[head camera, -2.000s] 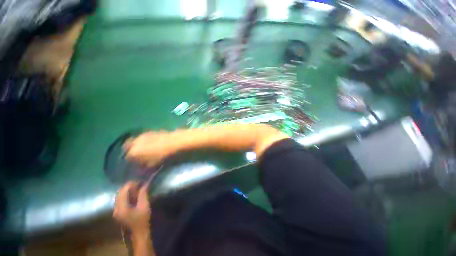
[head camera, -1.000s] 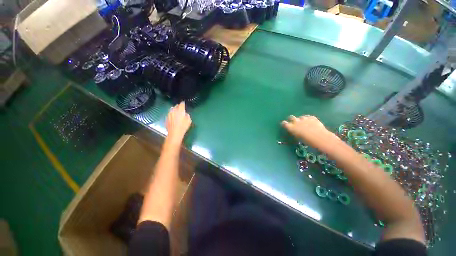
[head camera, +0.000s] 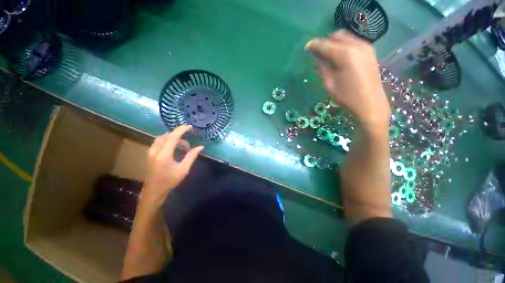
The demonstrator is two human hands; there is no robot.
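A black slotted wheel lies on the green bench near its front edge, its solid hub facing up. My left hand is at the wheel's near rim, with thumb and fingers apart and a fingertip at or touching the rim. My right hand is blurred and raised above the bench, behind the small parts. Its fingers are drawn together; whether they hold something small cannot be told. Green and whitish rings lie in front of and below it, mixed with small silver and coppery bits.
Another wheel with a coppery centre lies at the back, and one beside the grey post. A wheel and dark pile are at left. An open carton holding dark ribbed wheels stands below the bench. A plastic bag is at right.
The view has swung to the right. A wheel now lies in front of my left hand, where the bench was bare. My right hand has moved up and away from the loose rings.
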